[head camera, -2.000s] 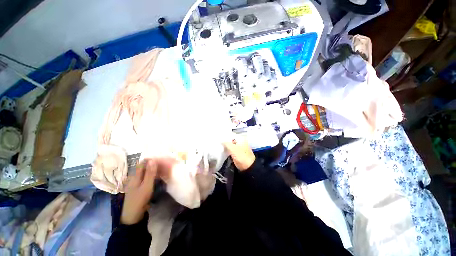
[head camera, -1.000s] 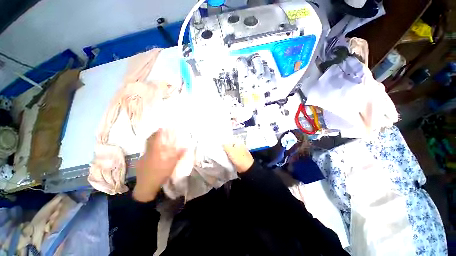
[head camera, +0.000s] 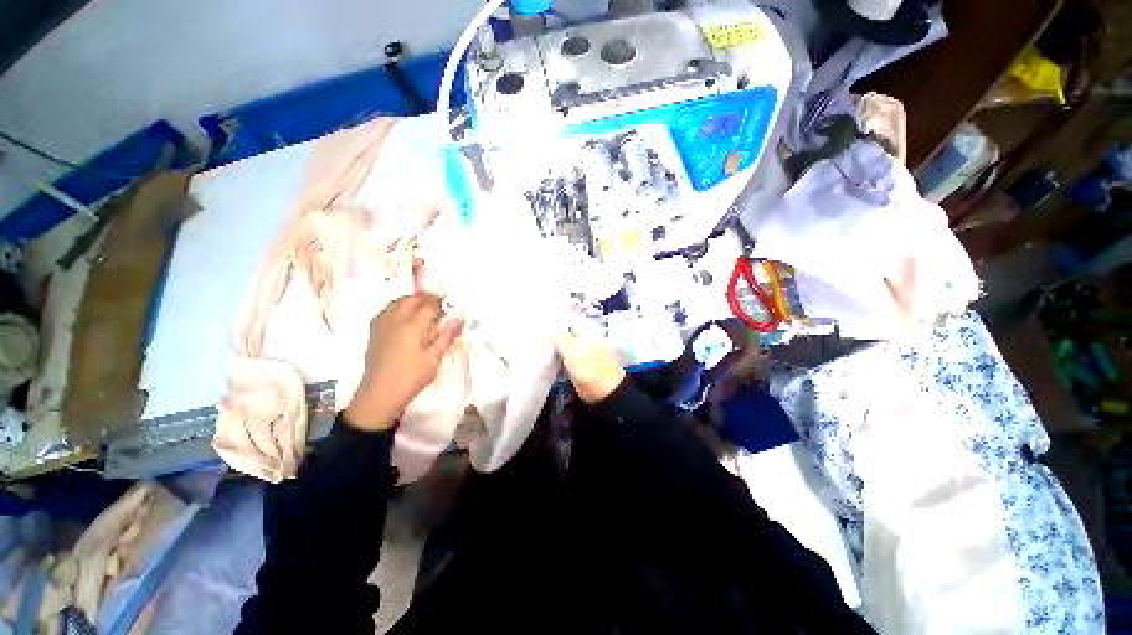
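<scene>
Pale peach cloth (head camera: 329, 254) lies bunched across the white table left of the overlock machine (head camera: 633, 62), with a fold hanging over the front edge. A whiter part of the garment piece (head camera: 503, 403) hangs down between my hands toward my lap. My left hand (head camera: 404, 354) is on the cloth at the table's front edge, fingertips on the fabric. My right hand (head camera: 588, 362) is at the cloth's right edge, just in front of the needle area; its fingers are washed out by glare, so its grip is unclear. The presser foot is not clear in the glare.
Red-orange handled scissors (head camera: 755, 295) lie right of the machine. A lilac-white pile (head camera: 869, 230) lies beyond them. Floral cloth (head camera: 1043, 496) is at the lower right with a white piece on it. A mixed cloth heap (head camera: 106, 558) is at the lower left. A white tube (head camera: 454, 75) curves left of the machine head.
My left hand has moved up and right from the front fold onto the cloth nearer the machine. The hanging cloth between my hands has changed shape. My right hand has stayed nearly in place.
</scene>
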